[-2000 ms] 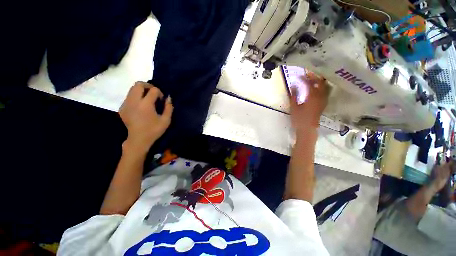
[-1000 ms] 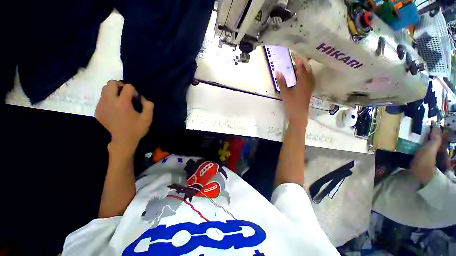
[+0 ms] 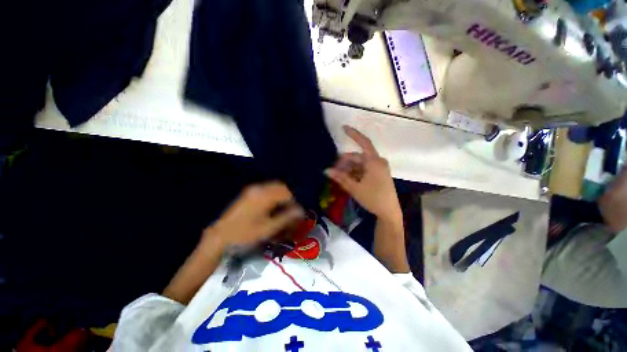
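Observation:
The dark navy garment piece [image 3: 275,96] hangs from the white table over its front edge towards the lap. My right hand [image 3: 366,173] is at its right edge, with thumb and fingers close together at the cloth. My left hand [image 3: 258,214] is blurred, at the lower end of the cloth in front of the shirt; whether it grips the cloth cannot be told. The smartphone [image 3: 411,67] lies lit on the table under the arm of the HIKARI sewing machine [image 3: 502,62]. The presser foot area [image 3: 337,55] shows no cloth under it.
More dark cloth [image 3: 103,62] lies on the table [image 3: 172,127] at the left, and a dark mass fills the lower left. Dark fabric strips [image 3: 483,240] lie on a pale surface at lower right. A white bobbin-like reel [image 3: 512,144] is near the table's right end. Another person's arm [image 3: 615,203] shows at right.
My right hand has left the phone and moved left to the cloth. My left hand has moved right and down towards the lap. The cloth's lower part has shifted right, over the table edge.

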